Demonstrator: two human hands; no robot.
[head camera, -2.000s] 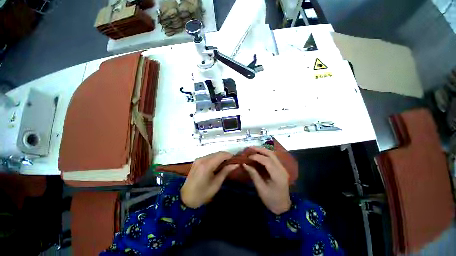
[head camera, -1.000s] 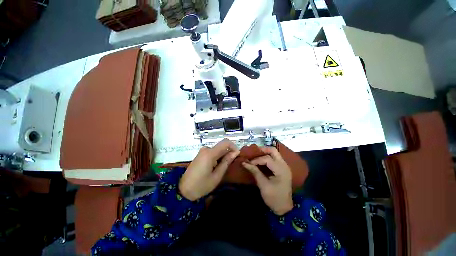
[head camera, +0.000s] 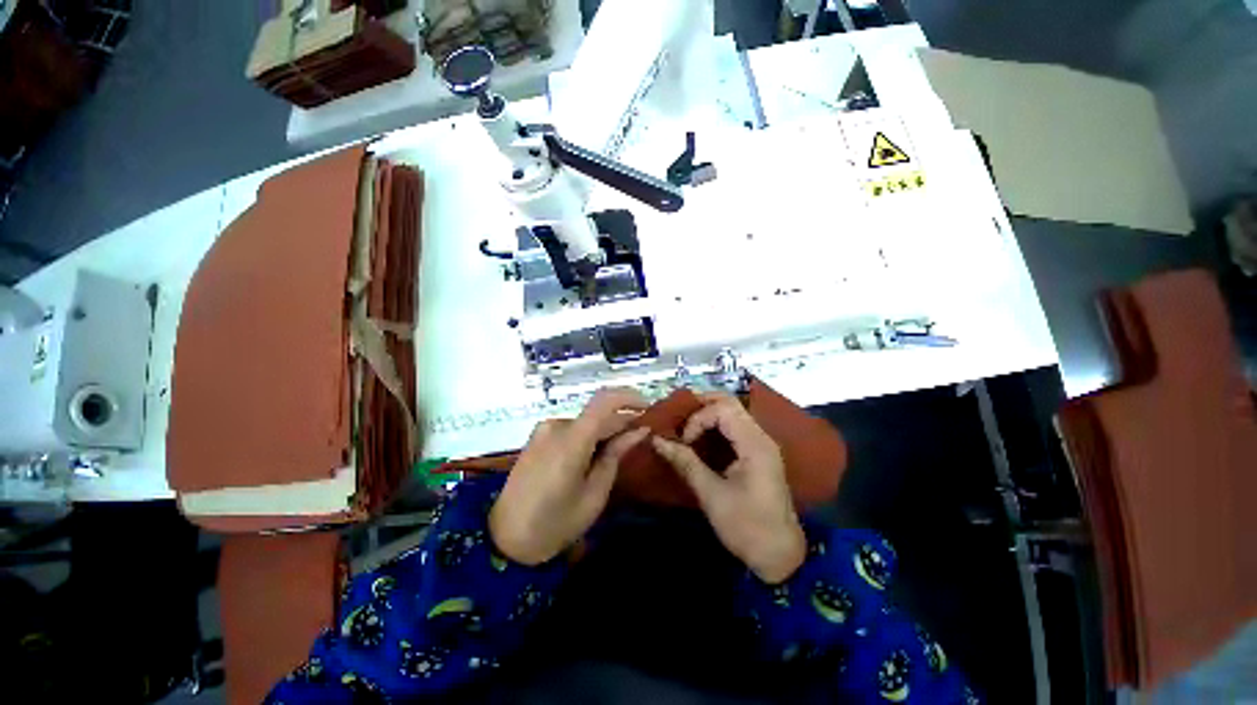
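A rust-red cut panel (head camera: 806, 448) lies folded at the front edge of the white table, below the machine's front rail. My left hand (head camera: 558, 475) pinches its edge between thumb and fingers. My right hand (head camera: 738, 482) pinches the panel just to the right, the fingertips of both hands close together. Part of the panel is hidden behind my hands. The white sewing machine (head camera: 552, 207) with its dark and silver feed area (head camera: 586, 331) stands just beyond my hands.
A tied rust panel stack (head camera: 262, 331) stands on the table at left. Another rust stack (head camera: 1172, 468) lies at right, near a beige sheet (head camera: 1055, 138). A second machine (head camera: 104, 365) is at far left. Brown bundles (head camera: 331, 55) lie at the back.
The camera view has shifted slightly. My hands stay on the panel; the fingertips have moved a little along its edge, and a raised fold now shows between them.
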